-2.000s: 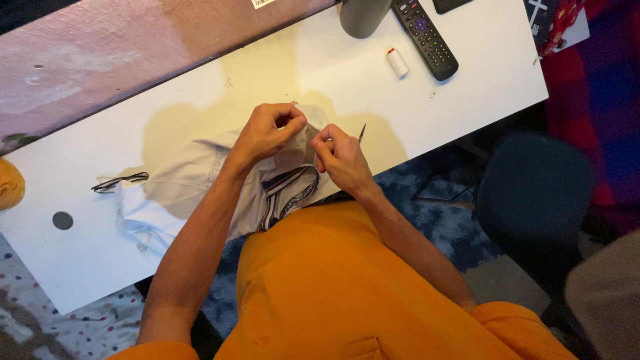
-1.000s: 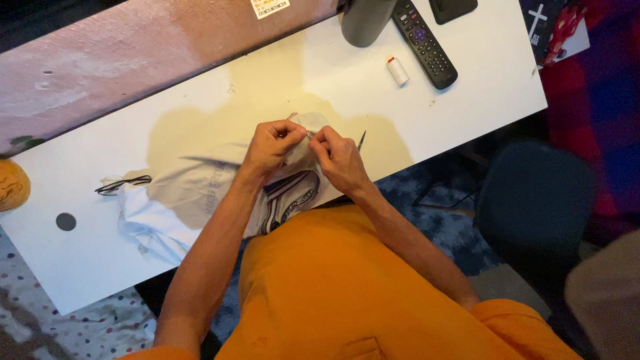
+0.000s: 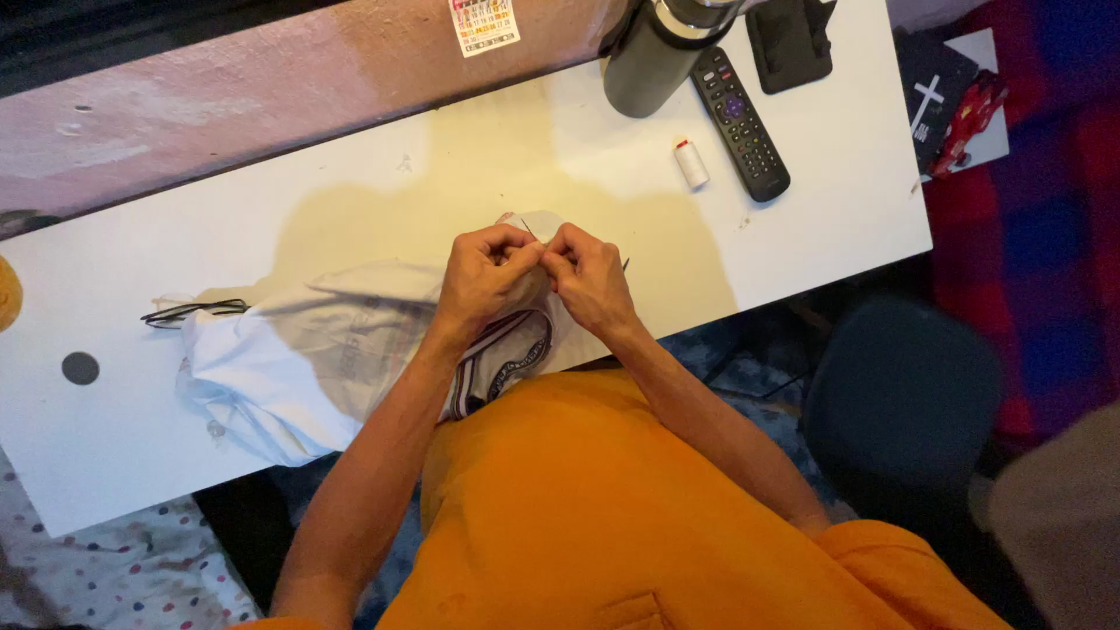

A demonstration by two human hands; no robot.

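Observation:
My left hand [image 3: 492, 273] and my right hand [image 3: 591, 276] meet at the fingertips above a white garment [image 3: 350, 350] with a dark striped band. A thin needle [image 3: 528, 229] points up from between the fingertips of my left hand. The fingers of my right hand are pinched together beside it; whether they grip thread or fabric cannot be told. Part of the garment lies under both hands. A small dark pointed tip [image 3: 625, 264] shows just right of my right hand. A white thread spool [image 3: 691, 164] with a red end lies farther back to the right.
On the white table [image 3: 822, 236] are a remote control [image 3: 742, 127], a dark metal bottle [image 3: 652, 66], a black case [image 3: 790, 44], folded eyeglasses [image 3: 194, 312] and a dark disc [image 3: 80, 368]. A dark chair [image 3: 906, 385] stands right of the table. A wall runs along the back.
My hands, held apart two seconds ago, have come together at the fingertips. The garment remains beneath them.

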